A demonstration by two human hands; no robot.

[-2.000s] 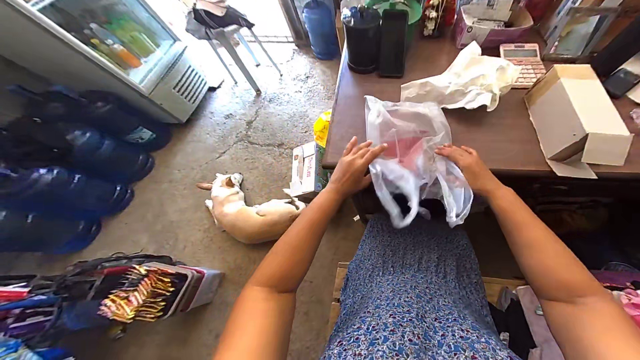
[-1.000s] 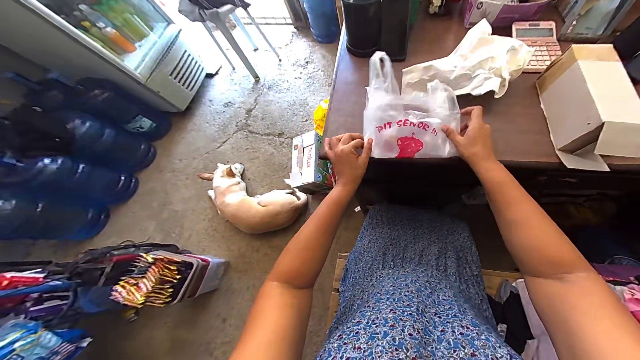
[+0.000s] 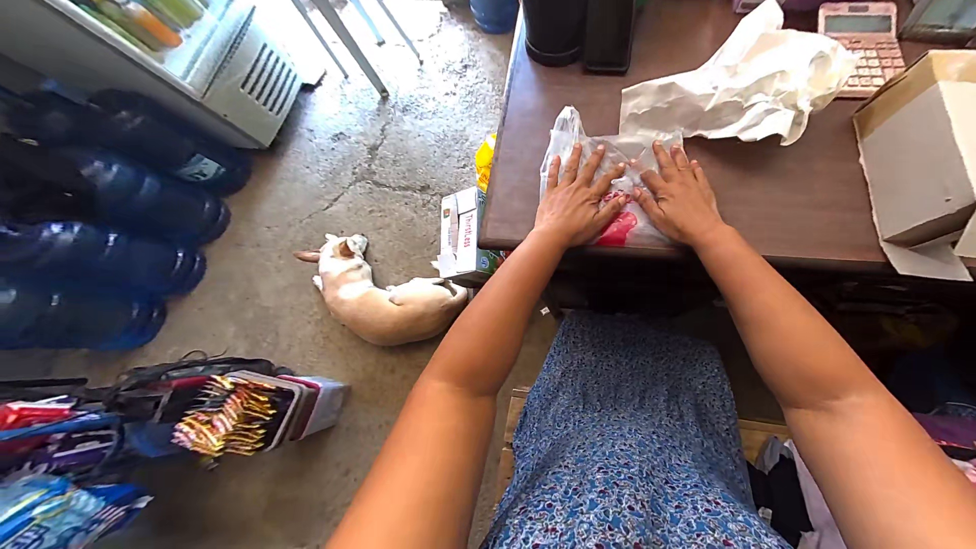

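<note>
A translucent plastic carrier bag point(image 3: 619, 229) with red print lies flat at the front edge of the brown table point(image 3: 770, 198). Both palms press down on it with fingers spread: my left hand point(image 3: 577, 197) on its left part, my right hand point(image 3: 681, 192) on its right part. The thumbs are close together over the print. One bag handle sticks up beyond my left fingers. Crumpled whitish paper point(image 3: 740, 91) lies just behind the bag, its near edge by my right fingertips.
An open cardboard box point(image 3: 915, 152) and a pink calculator point(image 3: 862, 49) are at the right. Black containers point(image 3: 554, 30) stand at the back left. A dog point(image 3: 381, 301) lies on the concrete floor beside a small carton point(image 3: 461, 236). Large blue water bottles point(image 3: 99, 252) lie farther left.
The bag was held up by its edges at the table's front; now it lies flat. My hands have moved forward onto it, and their fingers have opened out.
</note>
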